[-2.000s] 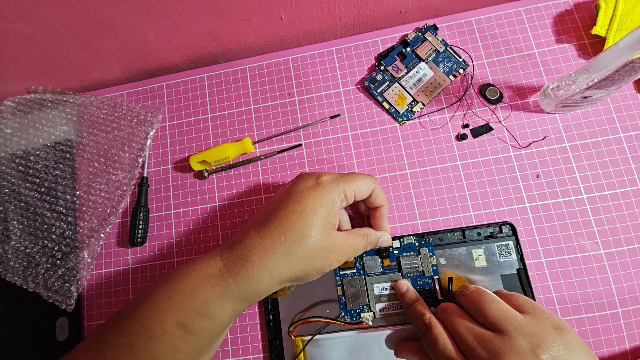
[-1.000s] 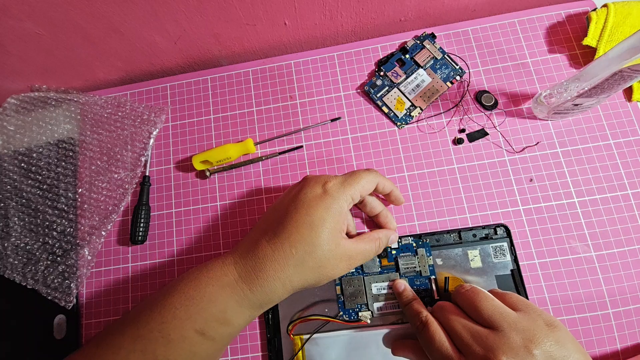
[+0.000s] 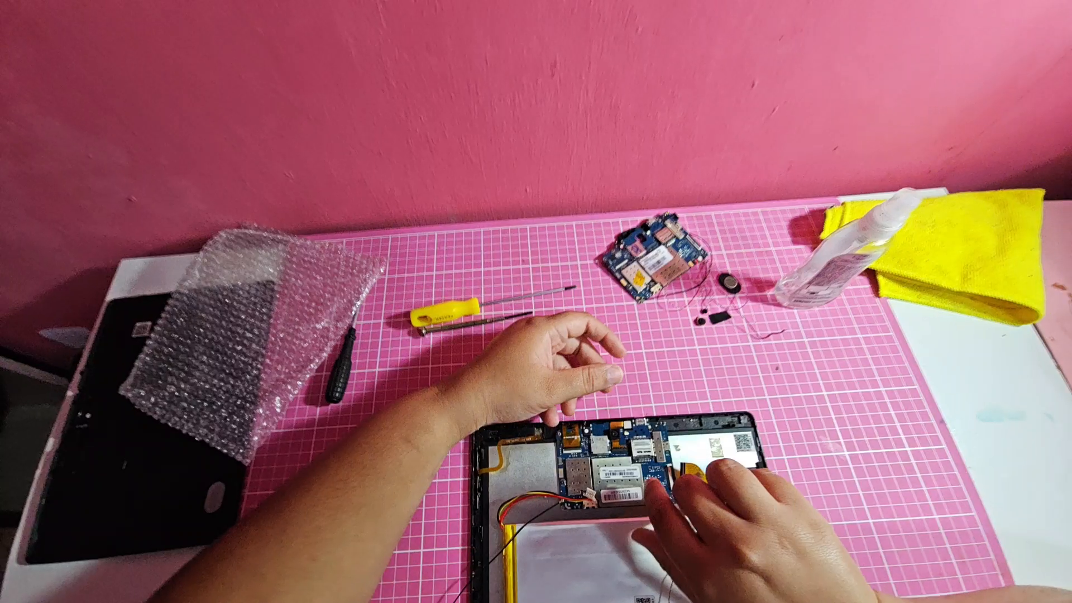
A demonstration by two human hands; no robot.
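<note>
An opened tablet (image 3: 480,502) lies on the pink grid mat, its blue circuit board (image 3: 620,461) seated along the upper edge. Below the board is the silver battery pack (image 3: 578,561), with red, yellow and black wires (image 3: 532,496) running up to the board. My left hand (image 3: 553,368) hovers just above the tablet's upper edge, fingers curled apart and holding nothing. My right hand (image 3: 737,528) rests over the board's right part, index fingertip at the board, near an orange flex cable (image 3: 692,471); its other fingertips are partly hidden.
A second circuit board (image 3: 656,258) with a wired small speaker (image 3: 729,283) lies behind. Yellow screwdriver (image 3: 445,313), thin metal screwdriver (image 3: 477,323) and black-handled screwdriver (image 3: 339,368) lie leftward. Bubble wrap (image 3: 243,335) covers part of a black panel (image 3: 84,469). A clear bottle (image 3: 842,251) stands by a yellow cloth (image 3: 980,251).
My left hand has lifted off the board's top edge and opened. My right hand stays at the board's right side. The view has shifted upward, showing more wall.
</note>
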